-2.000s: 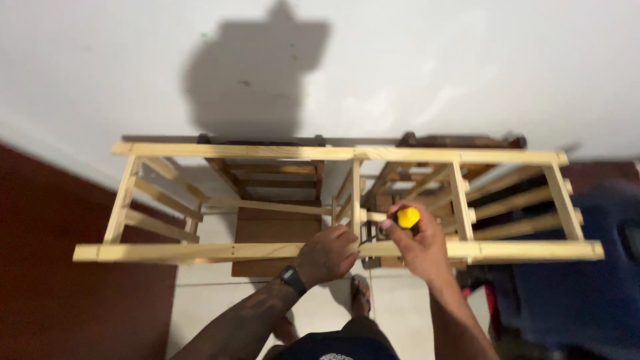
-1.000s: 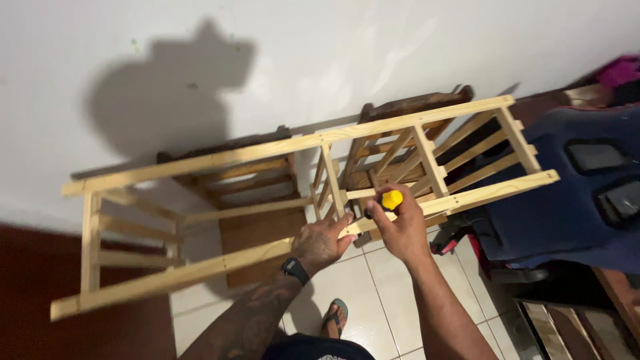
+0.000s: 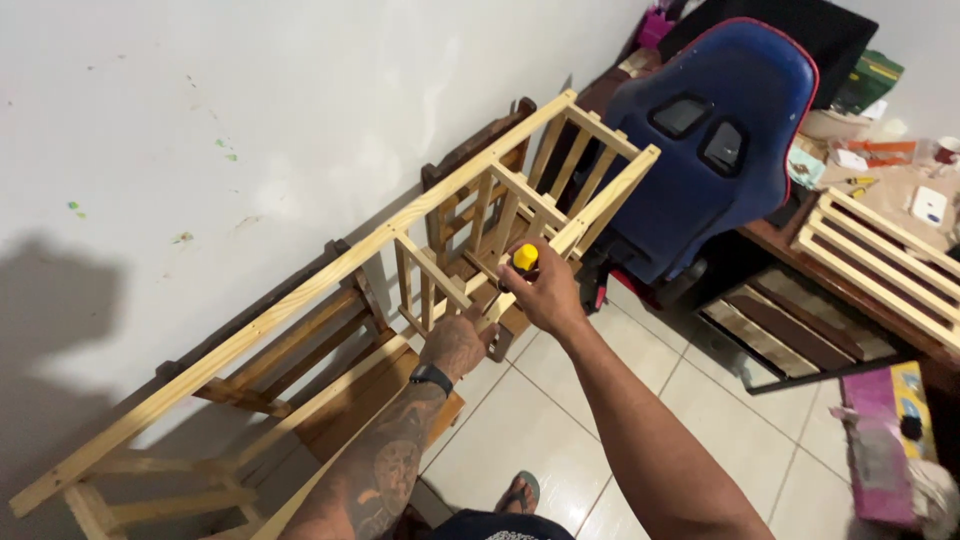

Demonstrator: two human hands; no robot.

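Note:
A long pale wooden slatted frame (image 3: 322, 281) rests across two brown wooden chairs (image 3: 319, 334) against the wall. My right hand (image 3: 551, 289) grips a screwdriver with a yellow and black handle (image 3: 526, 257), its shaft slanting down to the frame's near rail. Beside the shaft's lower end, my left hand (image 3: 456, 341) lies on that rail by a crosspiece (image 3: 433, 270), fingers around the wood. The tip and any screw under it are hidden by the fingers.
Right of the frame stands a blue gaming chair (image 3: 697, 150). A desk (image 3: 787, 240) holds a slatted wooden piece (image 3: 892, 262), a phone (image 3: 928, 205) and small screwdrivers (image 3: 862, 186). Below are a dark-framed panel (image 3: 810, 322) and a purple box (image 3: 881, 450) on the tiled floor.
The view has turned a lot to the right, bringing in the desk. Both hands stay at the frame's middle part, the screwdriver still in my right hand.

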